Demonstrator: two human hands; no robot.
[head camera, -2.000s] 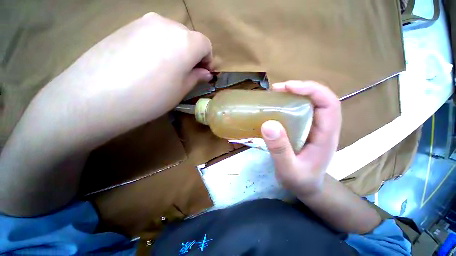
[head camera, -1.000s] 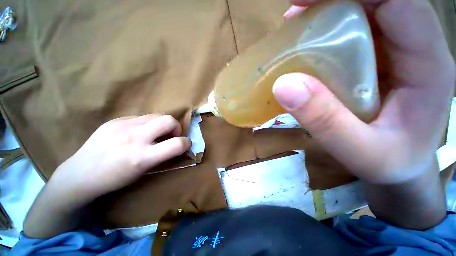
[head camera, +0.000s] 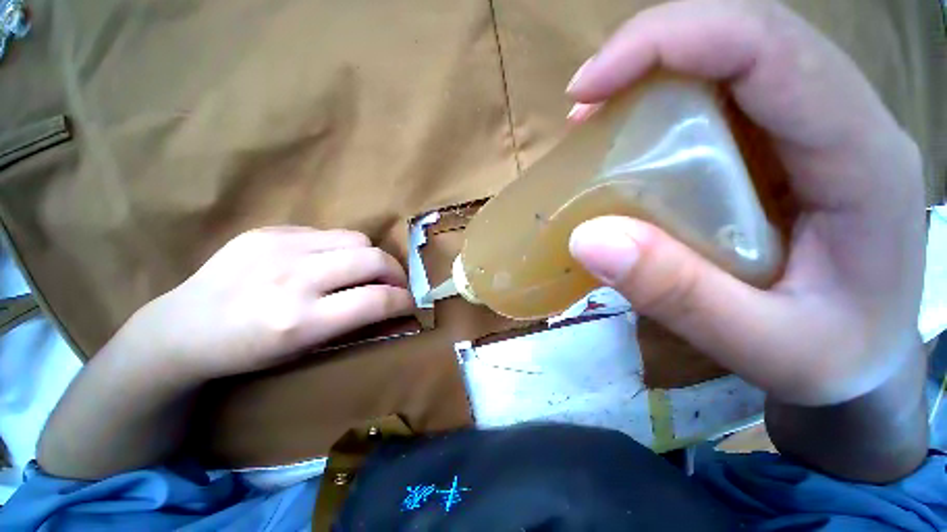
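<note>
My right hand [head camera: 768, 239] holds the glue bottle [head camera: 623, 177], tilted with its pale nozzle pointing down and left. The nozzle tip is at the lower end of the white strip [head camera: 418, 265] along the left edge of the notch in the bag body panel [head camera: 260, 114]. My left hand [head camera: 291, 301] lies on the panel just left of the notch, its fingertips close to the white strip; whether they pinch the edge cannot be told. A lower brown panel layer [head camera: 374, 384] shows beneath. The bottle hides the right part of the notch.
White table surface [head camera: 556, 374] shows through a gap nearer me, with yellowish tape [head camera: 663, 418] at its right. A shiny wrapped bundle [head camera: 12, 23] is at the top left corner. A brown strap piece with metal studs [head camera: 358, 447] lies against my dark apron.
The bottle has moved down, its nozzle going from the top of the white strip to its lower end. The notch edge now lies flatter and more open. My left hand has barely moved.
</note>
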